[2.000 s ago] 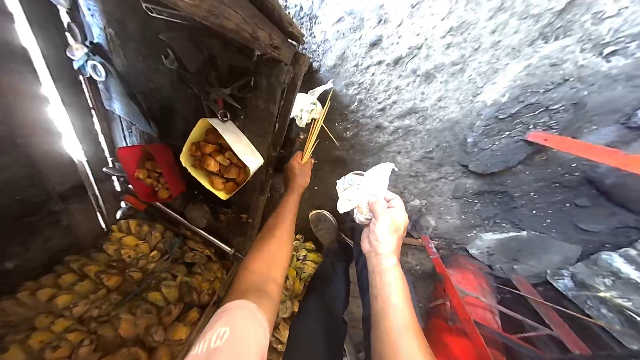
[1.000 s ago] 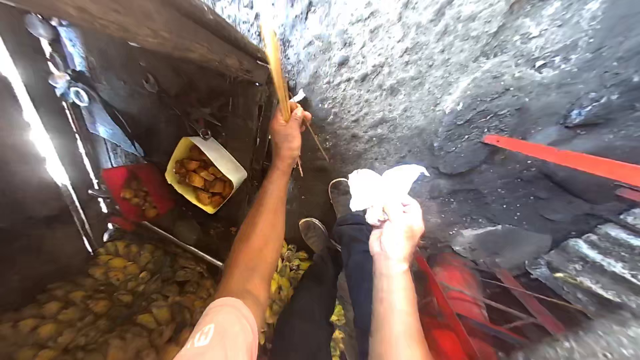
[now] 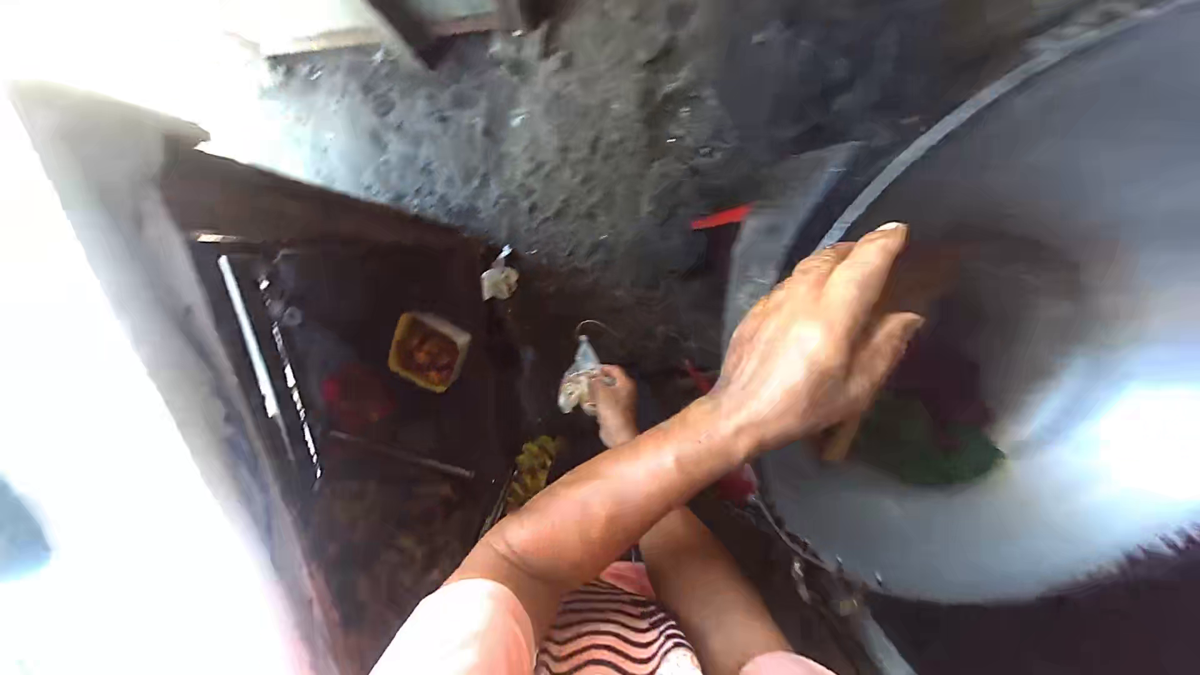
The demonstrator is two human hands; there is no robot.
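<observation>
My left arm crosses over my right arm, and my left hand [image 3: 816, 347] is above the near rim of a large round metal pan [image 3: 1012, 534]. A short brown piece [image 3: 839, 439] shows just below this hand; whether the hand grips it is unclear. Something green [image 3: 923, 450] appears in the pan, blurred, with dark reddish and brown patches near it. Lower and further left, my right hand [image 3: 614, 398] holds a crumpled, whitish plastic bag [image 3: 577, 389]. Another whitish plastic bag [image 3: 500, 281] hangs or lies by the wooden edge, apart from both hands.
A yellow container [image 3: 429, 352] with brown chunks stands at left, beside a dim red container [image 3: 356, 396]. A metal rod [image 3: 403, 455] lies below them. A wooden beam [image 3: 319, 202] runs above. Yellow-green pieces [image 3: 532, 469] are near my left forearm. Rough grey ground [image 3: 562, 150] spreads beyond.
My left hand has moved right, across my right arm, to the metal pan. The bundle of thin sticks it held earlier is not clearly visible now. The view has shifted strongly.
</observation>
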